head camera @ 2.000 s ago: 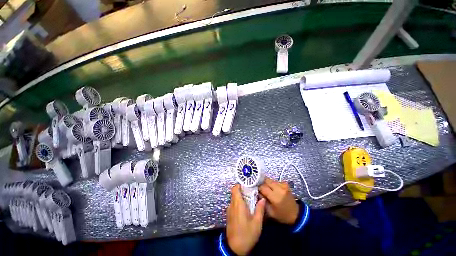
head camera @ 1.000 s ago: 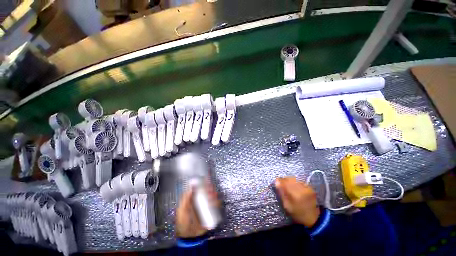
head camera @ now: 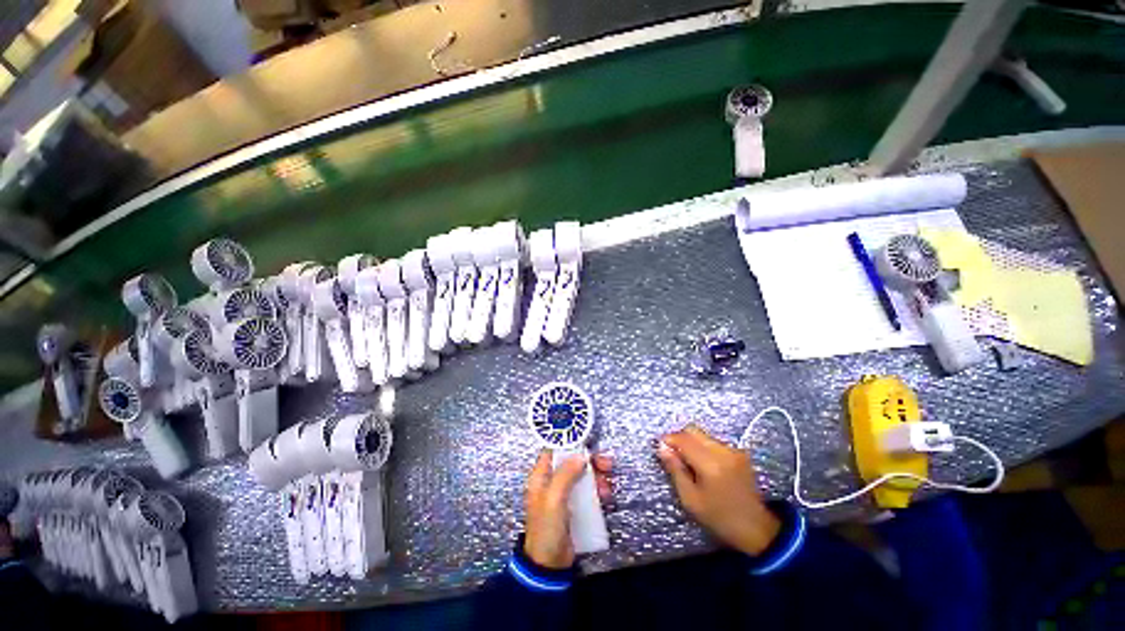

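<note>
A white handheld fan (head camera: pixel 589 512) with a dark blue centre is in my left hand (head camera: pixel 550 508), its round grille facing up and its handle towards me. My right hand (head camera: pixel 719 487) is to the right, apart from the fan, fingers bent and pinched together. The thin white cable (head camera: pixel 796 462) runs from the white adapter on the yellow socket block (head camera: pixel 885 438) towards my right hand. Its plug is too small to tell, so I cannot tell whether the fingertips hold it.
Rows of white fans (head camera: pixel 333 499) lean together at the left. A small dark shiny clump (head camera: pixel 719 354) lies mid-bench. Papers (head camera: pixel 814 290), a blue pen (head camera: pixel 873 281), a single fan (head camera: pixel 913 259) and a yellow sheet (head camera: pixel 1042 308) lie at right. One fan (head camera: pixel 748 130) is on the green conveyor.
Both hands were at the fan two seconds ago; the right hand then came away. The left hand and fan swung left, blurred, and are now back nearer the middle, grille up. The conveyor fan has shifted right.
</note>
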